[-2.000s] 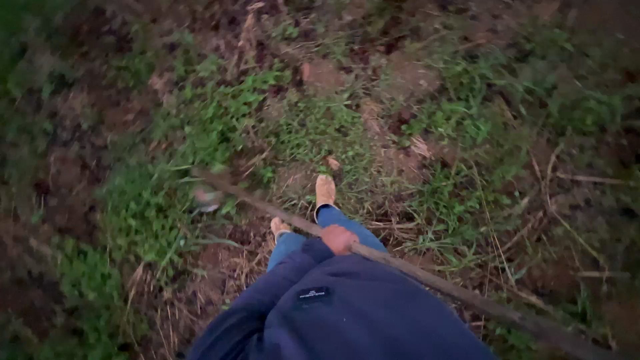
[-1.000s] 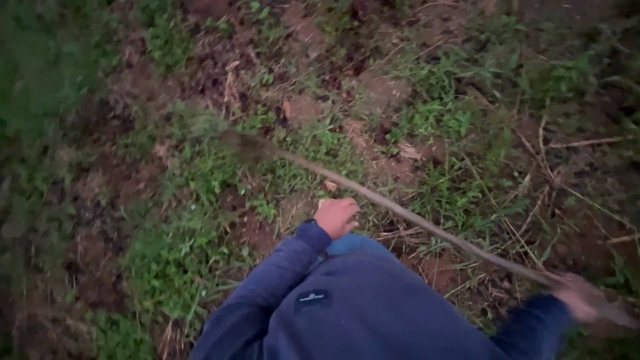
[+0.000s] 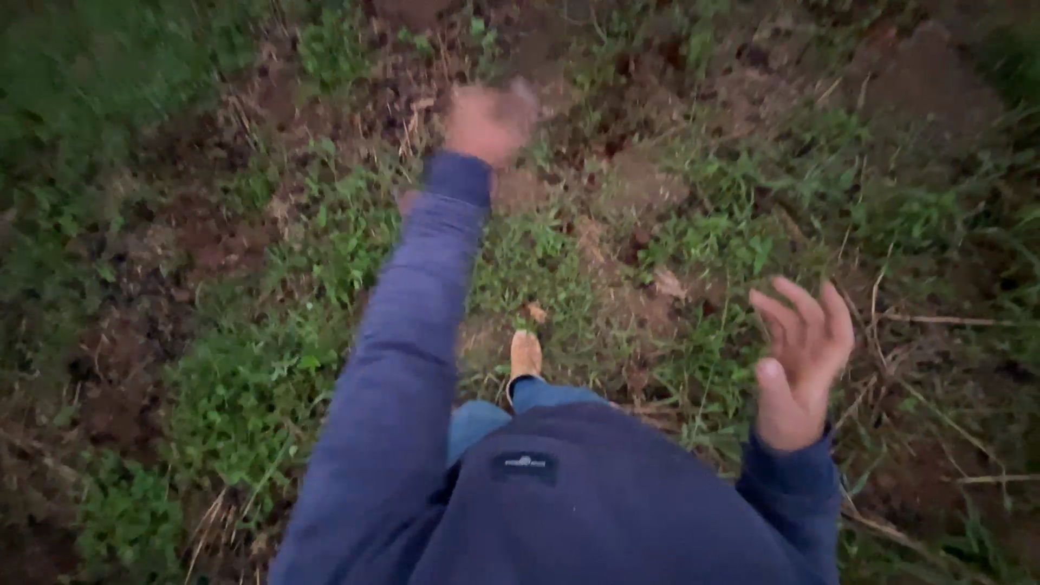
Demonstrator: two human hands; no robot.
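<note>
My left hand (image 3: 491, 122) is stretched far forward over the ground at the upper middle of the view, blurred, its fingers hard to make out. Whether it grips anything cannot be told. On the right, my right hand (image 3: 804, 361) is raised with its fingers spread and slightly curled, and it holds nothing. The long wooden pole of the earlier frames cannot be made out. Below and between the hands is the front of a dark blue sweatshirt (image 3: 561, 512), with blue trousers (image 3: 475, 426) and one tan shoe (image 3: 526, 355) beyond it.
The ground is bare reddish soil (image 3: 219, 236) with patches of low green weeds (image 3: 252, 378). Dry stalks (image 3: 946, 319) lie in the grass on the right. A small tan leaf or chip (image 3: 535, 311) lies just ahead of the shoe.
My left hand has moved forward from near my body. My right hand, on the long pole one second ago, has let go and moved left. The pole is no longer plainly visible.
</note>
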